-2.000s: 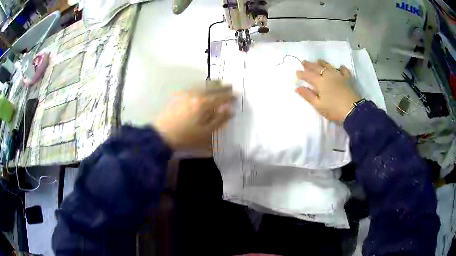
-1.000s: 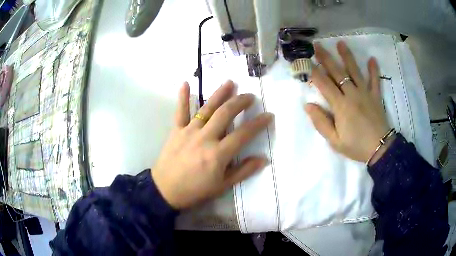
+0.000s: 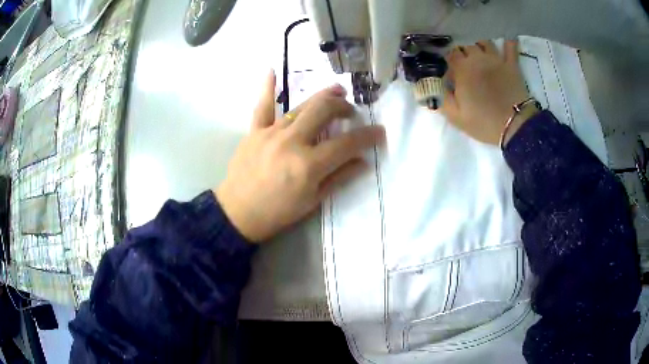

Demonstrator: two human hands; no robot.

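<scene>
A white garment panel (image 3: pixel 448 192) with dark stitch lines lies under the presser foot (image 3: pixel 366 92). A stitched pocket outline (image 3: pixel 427 284) shows in its lower part. My left hand (image 3: pixel 292 163) rests palm down, fingers spread, across the panel's left strip, just below the foot; it holds nothing. My right hand (image 3: pixel 485 92) lies on the panel right of the tension dial (image 3: pixel 428 89). Its fingers are bent, and its thumb is partly hidden by the dial. Whether it pinches cloth cannot be told.
The machine head (image 3: pixel 384 35) stands above the hands. A thin black bent bar (image 3: pixel 285 64) is left of the foot. A grey rounded object (image 3: pixel 206 20) is at the top. Plaid plastic-covered cloth (image 3: pixel 60 170) lies at the left. Dark tools are at the right edge.
Since a second ago, the panel has moved away from me under the foot, bringing the pocket into view. Both hands have moved forward, and the right fingers have bent. Earlier, the view moved closer.
</scene>
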